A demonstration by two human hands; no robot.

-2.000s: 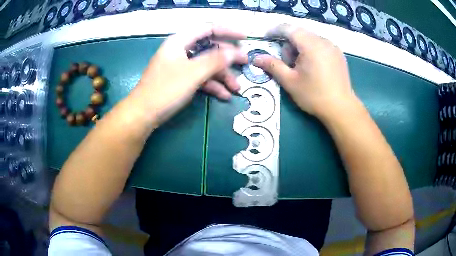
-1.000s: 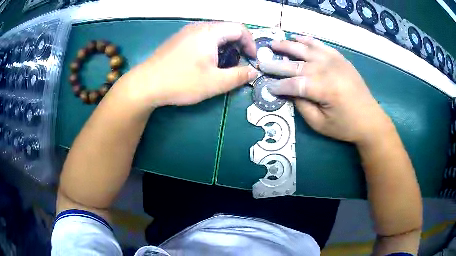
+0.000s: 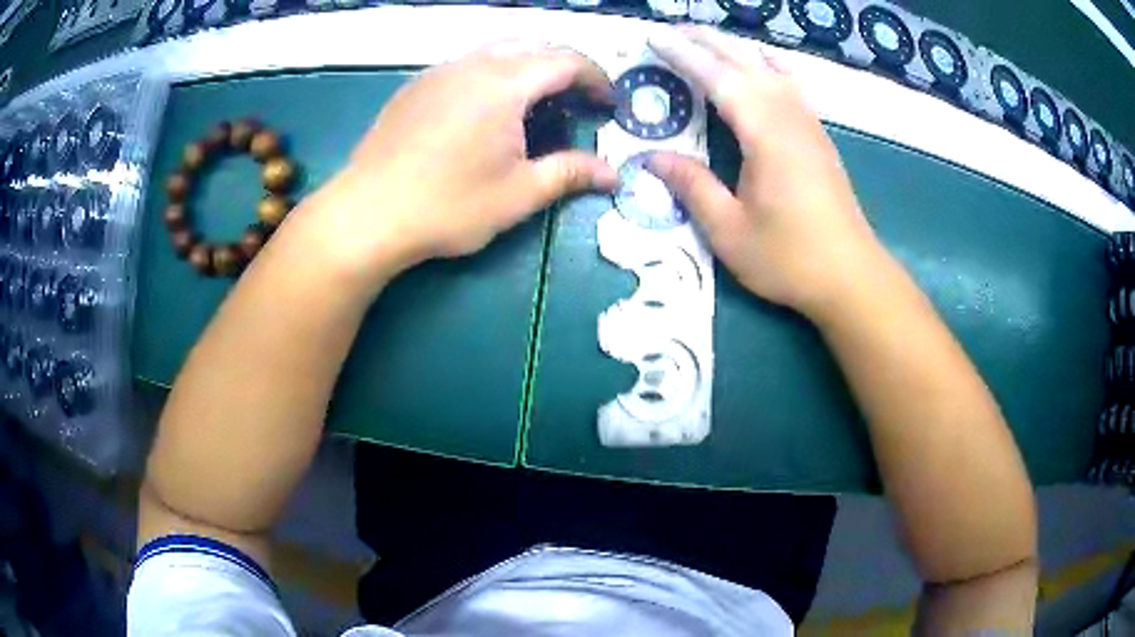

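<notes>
A silver four-pocket plate (image 3: 692, 324) lies lengthwise on the green mat. Its far pocket holds a round disc part (image 3: 652, 102) with a black ring. The second pocket holds another disc (image 3: 656, 209), which looks pale under glare. The two nearer pockets show pale C-shapes. My left hand (image 3: 454, 156) is curled around dark disc parts (image 3: 548, 121), mostly hidden in the fingers; its thumb and fingertips are at the plate's left edge. My right hand (image 3: 778, 187) is at the plate's right side, fingers apart, its thumb on the second disc.
A bead bracelet (image 3: 181, 209) lies on the mat at left. A clear blister tray (image 3: 75, 268) of black discs is at the left edge. Filled plates (image 3: 886, 37) lie beyond the white strip (image 3: 311, 45). Dark stacked plates (image 3: 1120, 355) stand at the right edge.
Two seconds ago, only the far pocket visibly held a disc; now the second does too. Since one second ago, my right fingers have left the discs and its thumb rests on the second one.
</notes>
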